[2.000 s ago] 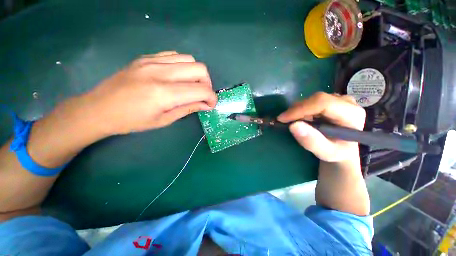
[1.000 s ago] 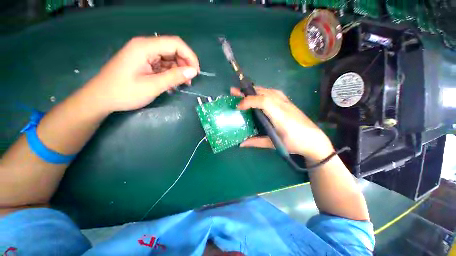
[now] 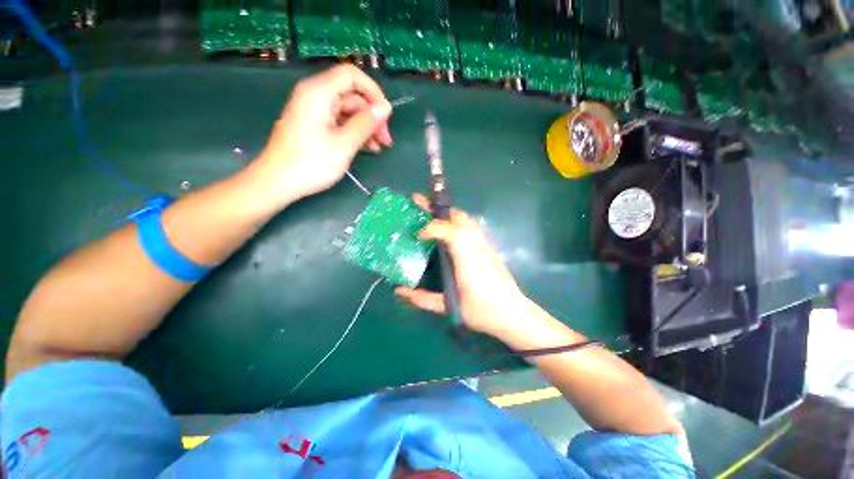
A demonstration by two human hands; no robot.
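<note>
A green circuit board (image 3: 389, 236) is tilted in front of me, its connectors at its left edge. My right hand (image 3: 468, 267) holds the soldering iron (image 3: 436, 178), its tip pointing away from me, while the thumb and fingers are at the board's right side. My left hand (image 3: 332, 126) pinches a thin strand of solder wire (image 3: 358, 182) above and left of the board; a short end sticks out past the fingertips. The wire also shows below the board, running towards my clothes. Whether the iron's tip touches anything cannot be told; it appears free of the board.
Several green boards (image 3: 496, 67) stand in rows beyond the mat (image 3: 234, 355). A yellow tub (image 3: 566, 150) with silvery bits sits right of the iron's tip, beside the black fan (image 3: 632, 213). A blue wrist strap (image 3: 167, 245) and its cord (image 3: 80, 108) are on the left.
The iron has left the board and points away. My right hand has moved onto the board, which has turned. My left hand has lifted off the board with the wire. The view now shows more waiting boards.
</note>
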